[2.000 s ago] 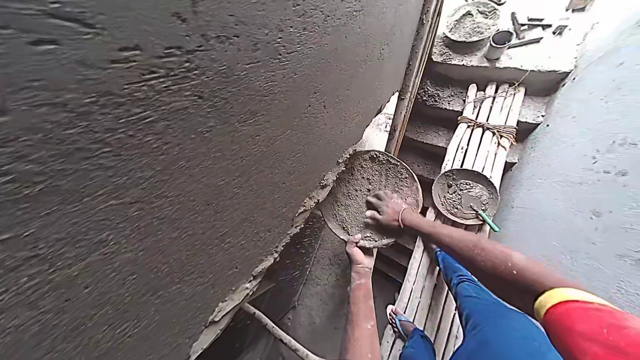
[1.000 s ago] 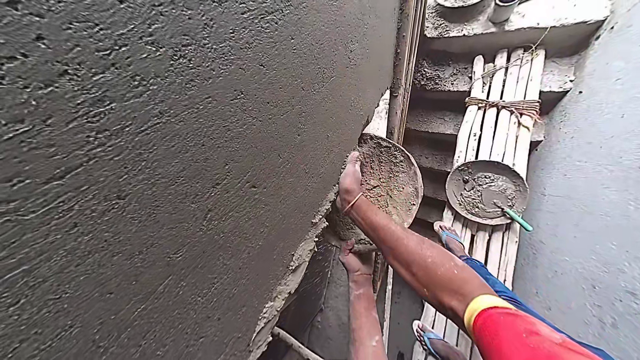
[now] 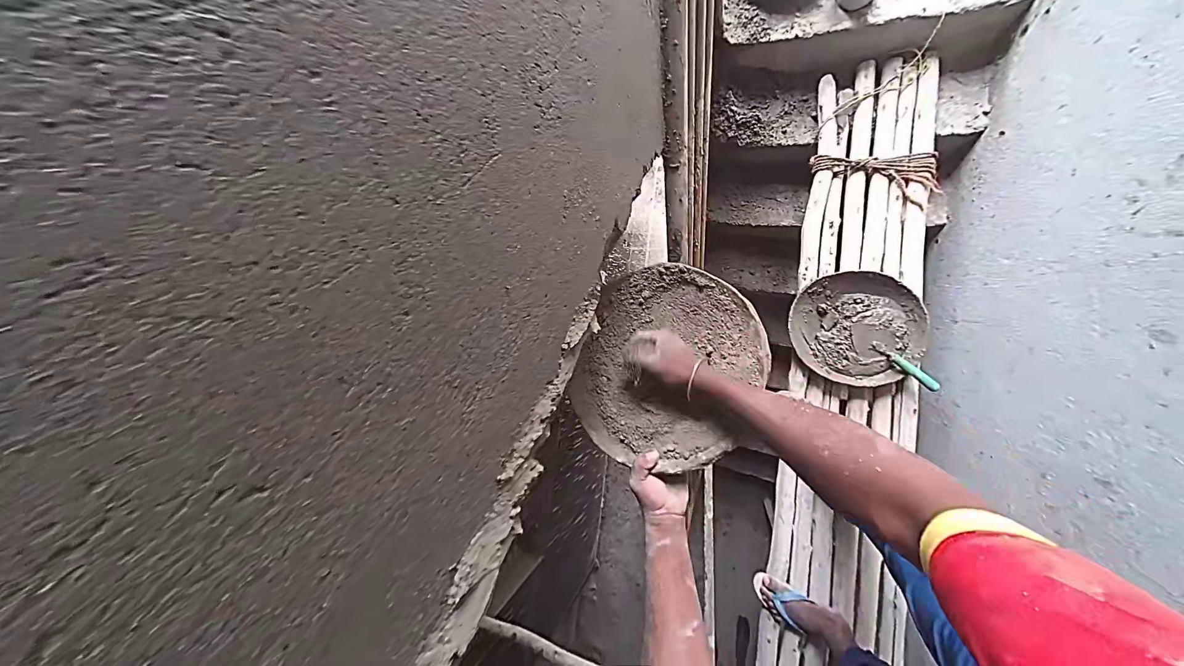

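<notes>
My left hand [image 3: 659, 486] grips the near rim of a round, shallow pan [image 3: 751, 319] and holds it against the lower edge of the plastered wall [image 3: 370, 277]. Grey-brown, crumbly mortar mix [image 3: 684, 301] lies in the pan. Inside it is my right hand [image 3: 661, 359], its fingers curled in the mix; blur hides whether they close on some of it. A second pan [image 3: 803, 333] with wet mortar rests on the bundled poles to the right, and a green-handled tool [image 3: 911, 370] leans on its rim.
Wooden poles [image 3: 860, 222] tied with rope [image 3: 879, 168] slope over concrete steps [image 3: 758, 203]. My sandalled foot [image 3: 786, 601] stands on the poles. Upright poles [image 3: 694, 129] border the wall's edge. A smooth grey wall [image 3: 1064, 277] rises on the right. Below the pan is a dark drop.
One second ago my right hand was at the wall-side rim of the tilted pan; now it is inside the pan, over the mix. The pan's open face shows more fully. My left hand stays on the rim.
</notes>
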